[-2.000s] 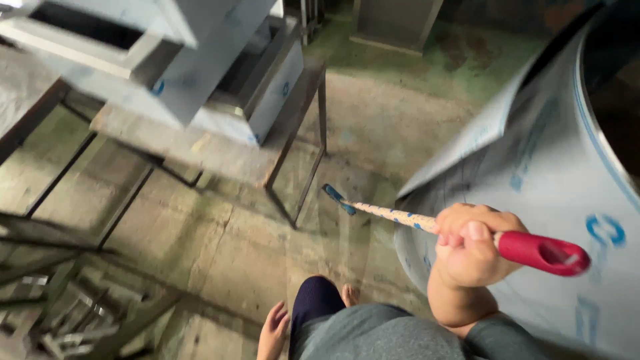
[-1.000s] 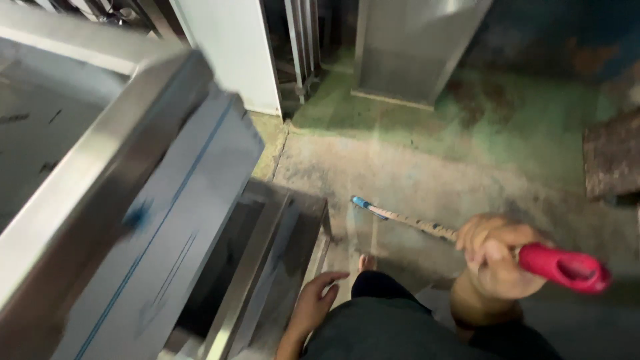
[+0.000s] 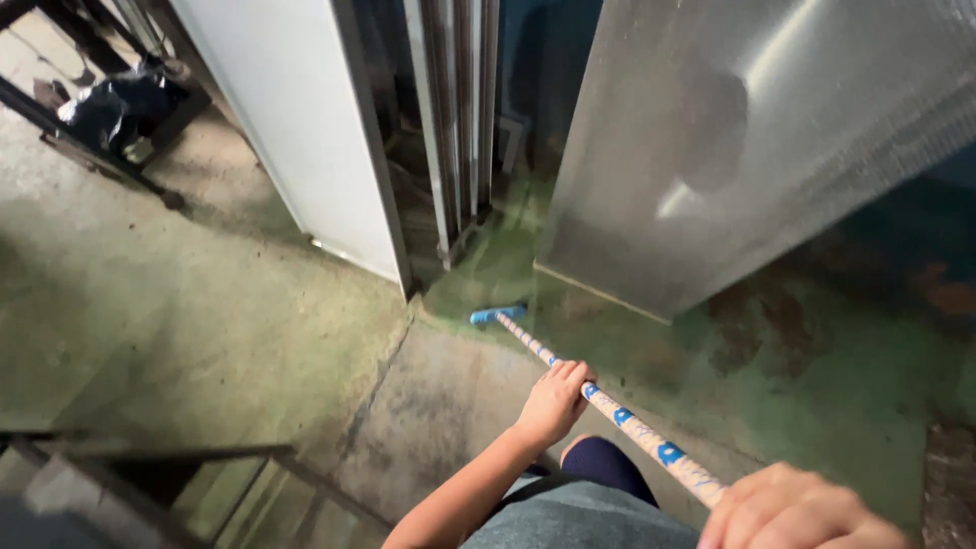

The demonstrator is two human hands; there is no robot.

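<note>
A long broom handle (image 3: 644, 433) with a blue pattern slants from the lower right up to a blue broom head (image 3: 498, 314), which is down on the floor. Around the middle of the handle my left hand (image 3: 557, 398) is closed. My right hand (image 3: 801, 511) grips the handle's upper end at the bottom right, cut off by the view's edge. The red end grip is not visible, and the bristles are too small to make out.
A white panel (image 3: 305, 137) and upright metal profiles (image 3: 457, 130) stand beyond the broom head. To their right leans a large metal sheet (image 3: 686, 152). A metal frame (image 3: 282, 465) is at lower left, and a black plastic bag (image 3: 126, 103) at upper left.
My left hand, free of the handle before, has taken hold of it. The broom head now lies near the standing panels. The view has moved forward, away from the metal table.
</note>
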